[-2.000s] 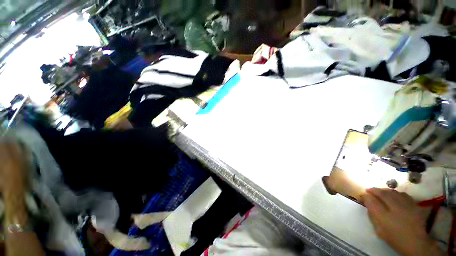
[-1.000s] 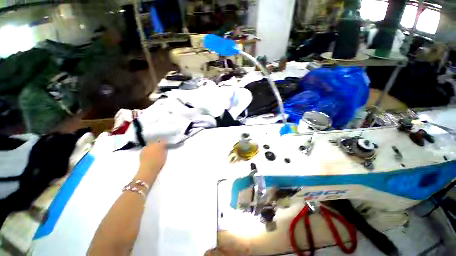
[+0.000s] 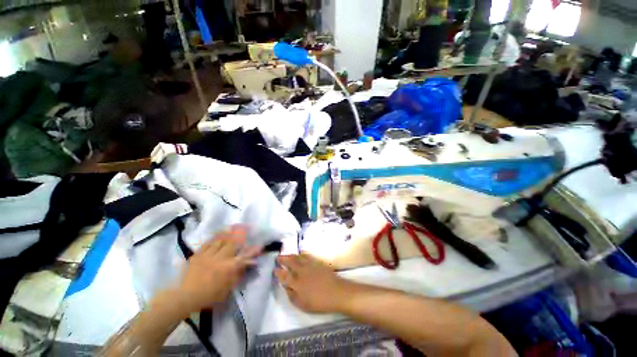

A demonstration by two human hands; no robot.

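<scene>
A light grey-white garment panel (image 3: 220, 192) with black sections lies left of the sewing machine (image 3: 419, 171), reaching the needle area and the table's front edge. My left hand (image 3: 220, 268) is on the panel, slightly blurred; its grip is unclear. My right hand (image 3: 307, 279) lies at the panel's right edge, just in front of the presser foot area, fingertips on the cloth; whether it pinches the cloth is hidden. The needle is too small to make out. Scissors with red handles (image 3: 408, 244) lie on the machine bed, right of my right hand.
A black brush-like strip (image 3: 454, 237) lies beside the scissors. A blue-headed lamp (image 3: 293, 54) and a blue plastic bag (image 3: 426, 104) are behind the machine. Black and white garments (image 3: 28, 209) are heaped at the left. A blue basket (image 3: 541, 317) is below right.
The light panel from the back of the table now lies spread forward beside the machine. My left hand has come back toward me, and my right hand has come fully into view.
</scene>
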